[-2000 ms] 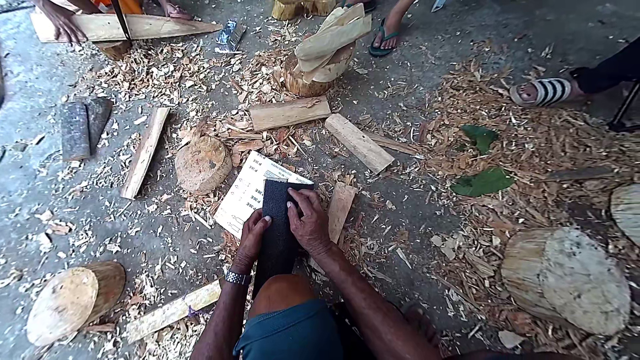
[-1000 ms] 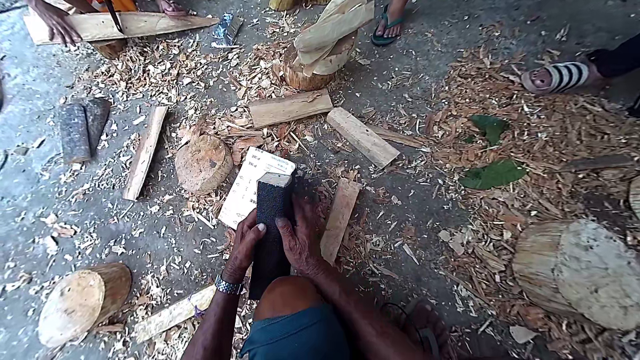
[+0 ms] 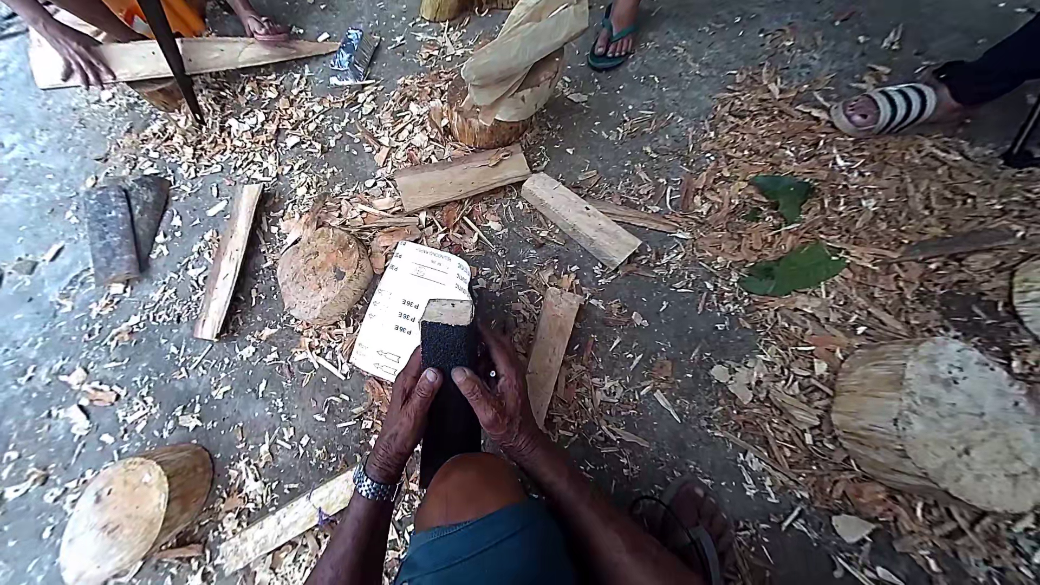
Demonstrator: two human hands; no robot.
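A wooden block wrapped in coarse black sandpaper (image 3: 447, 345) stands out between my two hands, its pale wood end showing at the top. My left hand (image 3: 410, 402) grips its left side, thumb on the black surface. On the right side my right hand (image 3: 496, 390) holds it too, thumb near the other thumb and fingers around the edge. The white printed backing of a sandpaper sheet (image 3: 406, 305) shows beyond and left of the block. Below the hands, dark material reaches down to my bent knee; how it joins the block is hidden.
Around lie a round stump (image 3: 325, 275), split wood pieces (image 3: 581, 219), a wood strip (image 3: 552, 353), a big log (image 3: 934, 422) and a cut log (image 3: 134, 512). Shavings cover much of the floor. At upper left a person's hand (image 3: 77, 53) rests on a long board (image 3: 219, 57).
Both thumbs now lie close together on the black sandpaper, and the right fingers have moved from its top to its right side. The block's pale end, hidden two seconds ago, is visible.
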